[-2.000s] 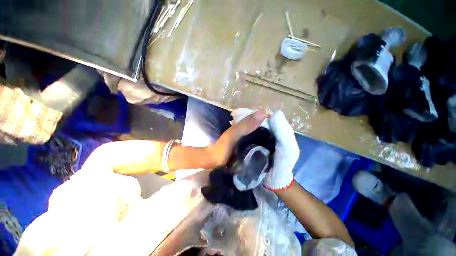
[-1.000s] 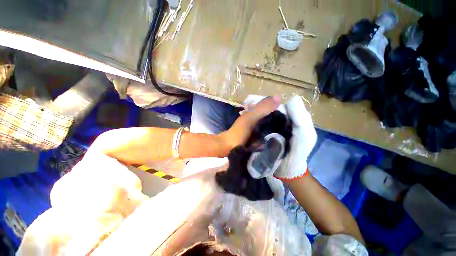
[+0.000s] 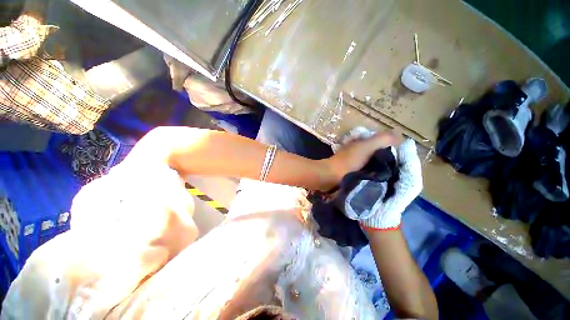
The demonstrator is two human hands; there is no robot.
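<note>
A black moulded piece (image 3: 337,219) with lobed edges is held just off the bench's front edge. A silver-grey body casting sits in it, and its pale-rimmed oval base (image 3: 366,199) faces the camera. My left hand (image 3: 359,159), bare at the fingers that show and with a bracelet on the wrist, presses on the far side of the piece. My right hand (image 3: 403,187), in a white knitted glove with an orange-red cuff, is wrapped around the piece's right side. Some fingertips are hidden behind the piece.
Black and silver assemblies (image 3: 509,134) stand at the bench's right. A white tub (image 3: 415,78) with thin sticks and a pair of brown rods (image 3: 384,119) lie on the brown bench. A black cable (image 3: 229,69) runs down at left. Blue crates (image 3: 47,187) and a person's checked sleeve (image 3: 53,94) are at left.
The camera view has shifted, so the bench and hands appear farther right. Both hands still hold the black and silver piece, with little change in grip.
</note>
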